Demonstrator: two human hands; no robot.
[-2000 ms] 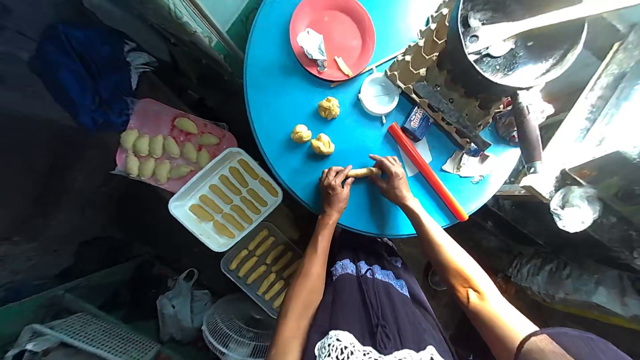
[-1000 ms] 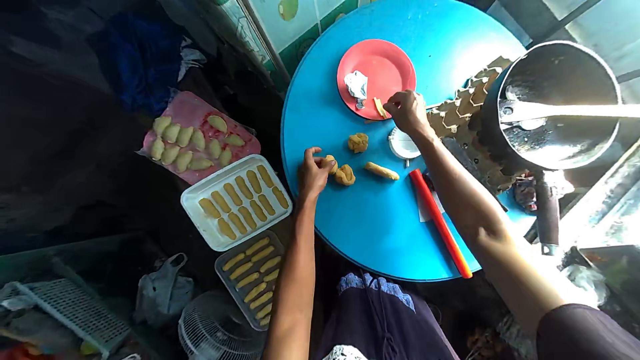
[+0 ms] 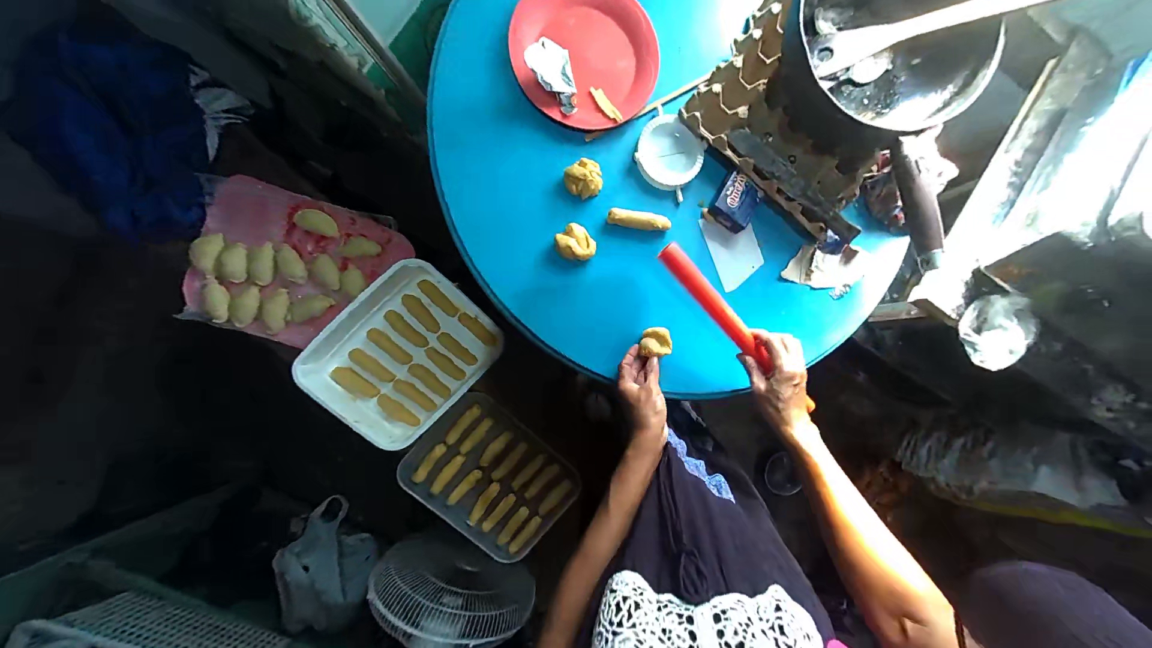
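At the near edge of the round blue table [image 3: 522, 261], my left hand [image 3: 642, 382] has its fingertips on a small lump of yellow dough [image 3: 655, 342]. My right hand [image 3: 779, 369] grips one end of a red rolling pin [image 3: 711, 301], whose other end points away to the left. A short dough roll [image 3: 638, 220] lies farther back, beside a folded dough lump [image 3: 575, 242]; another dough lump [image 3: 583, 178] sits behind them. A round white dumpling mould [image 3: 670, 152] lies to their right. The red plate [image 3: 621, 54] holds crumpled foil and a yellow strip.
A pan [image 3: 981, 67] with a wooden spatula stands over egg cartons [image 3: 742, 85] at the right. Left of the table are a white tray [image 3: 310, 360] and a dark tray [image 3: 562, 517] of dough sticks, plus filled dumplings [image 3: 232, 263] on pink plastic. A fan [image 3: 450, 589] stands below.
My right hand has moved from the red plate to the red rolling pin. My left hand has come from the dough lumps to the near edge, where a lump now lies.
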